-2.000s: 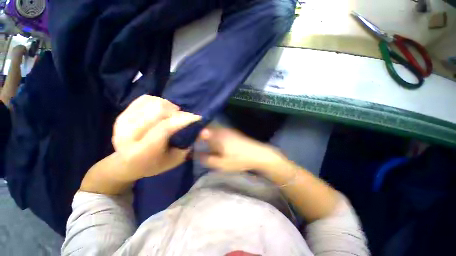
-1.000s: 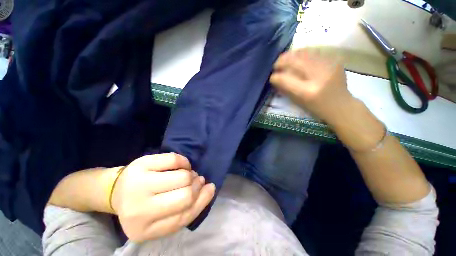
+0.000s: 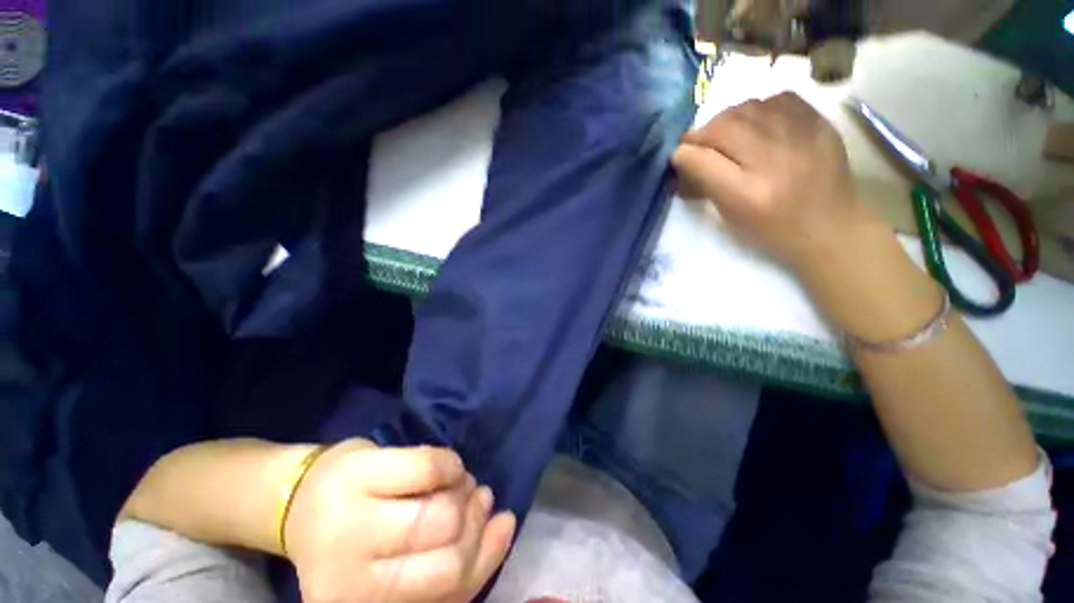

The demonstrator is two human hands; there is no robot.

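A long navy sleeve or leg (image 3: 530,236) of the garment runs from the machine area at the top down across the table edge to my lap. My left hand (image 3: 395,524) is closed on its lower end near my lap. My right hand (image 3: 766,171) pinches the seam edge on the right side of the cloth, near the upper end. The rest of the dark garment (image 3: 141,295) hangs in folds on the left, with a small white label (image 3: 274,258). The cloth's top end is brightly lit; the needle cannot be made out.
Scissors (image 3: 942,183) with one green and one red handle lie right of my right hand. Blurred metal machine parts (image 3: 813,35) show at the top. The white table (image 3: 718,277) has a green measuring-tape edge. A purple machine part (image 3: 21,47) is at the top left.
My right hand has moved from my lap up to the cloth's right edge and closed on it. My left hand has moved down, drawing the cloth out straight.
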